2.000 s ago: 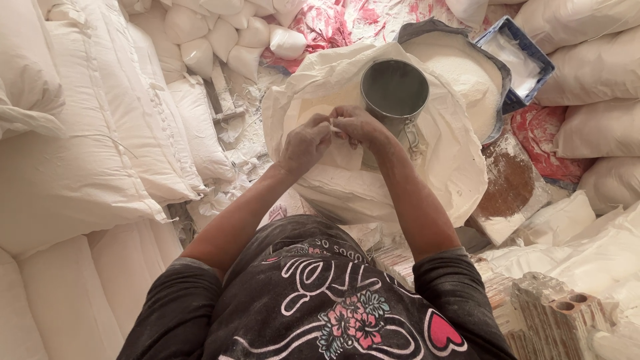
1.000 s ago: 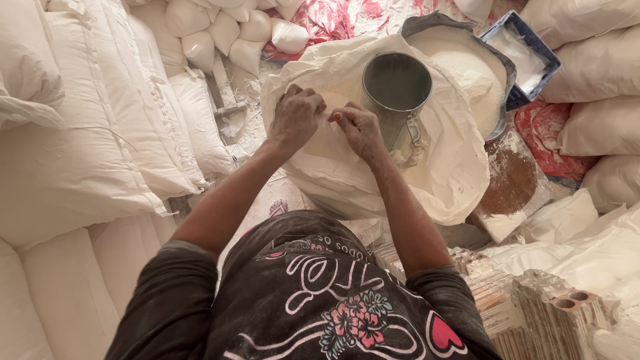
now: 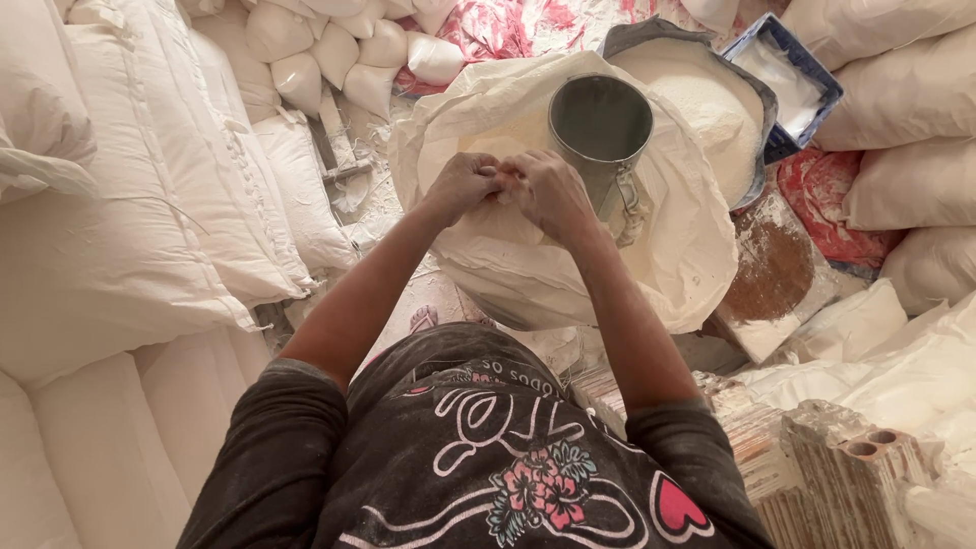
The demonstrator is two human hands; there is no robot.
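My left hand (image 3: 462, 187) and my right hand (image 3: 550, 192) meet over a large open white sack (image 3: 663, 259). Their fingertips pinch the top of a small pale bag (image 3: 507, 223), which hangs below them, partly hidden by the hands and hard to tell from the sack's pale contents. Just beyond my right hand, a metal jug (image 3: 602, 118) stands in the sack, mouth up, with its handle toward me. White powder coats the skin of both hands.
Behind the jug are a grey-rimmed sack of pale powder (image 3: 690, 107) and a blue crate (image 3: 827, 91). Small filled bags (image 3: 370, 88) lie at the back left. Large white sacks (image 3: 137, 252) line the left, others (image 3: 900, 91) the right. A broken hollow brick (image 3: 854, 465) is at lower right.
One second ago my hands were apart over the sack; now their fingertips have come together at the small bag. The jug has stayed in the sack.
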